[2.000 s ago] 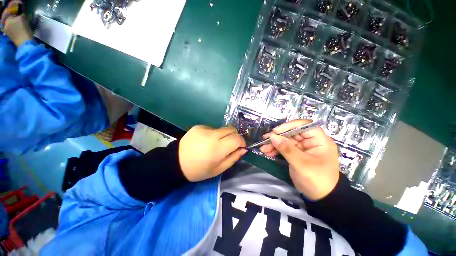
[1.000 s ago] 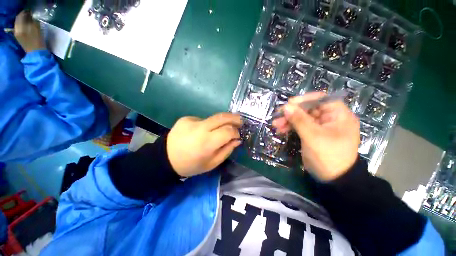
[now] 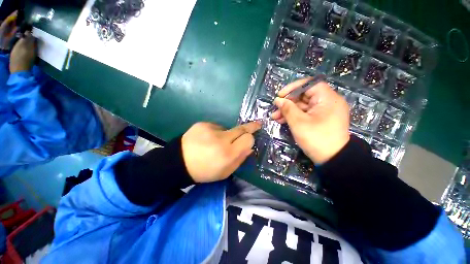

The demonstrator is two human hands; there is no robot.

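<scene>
The large clear blister tray [image 3: 355, 75] lies in front of me, its square pockets filled with small dark and shiny parts. My right hand [image 3: 320, 117] holds thin dark grey tweezers [image 3: 304, 88] over the tray, their tip pointing down left at a pocket near the left edge. My left hand [image 3: 219, 149] is at the tray's left edge, its index finger stretched to the same pocket, close to the tweezer tip. The other left fingers are curled. Whether they pinch a small part cannot be seen. My right hand and sleeve cover several pockets.
A white sheet [image 3: 131, 56] with a dark pile [image 3: 114, 18] lies at the upper left. A grey-brown board [image 3: 426, 172] and a second clear tray [image 3: 458, 198] are at the right. Another person's blue sleeve [image 3: 46, 121] is at the left. A red bin [image 3: 31, 232] is at the lower left.
The tweezers and right hand have moved up and away from the tray's near edge. My left index finger has stretched out over the tray's left pockets.
</scene>
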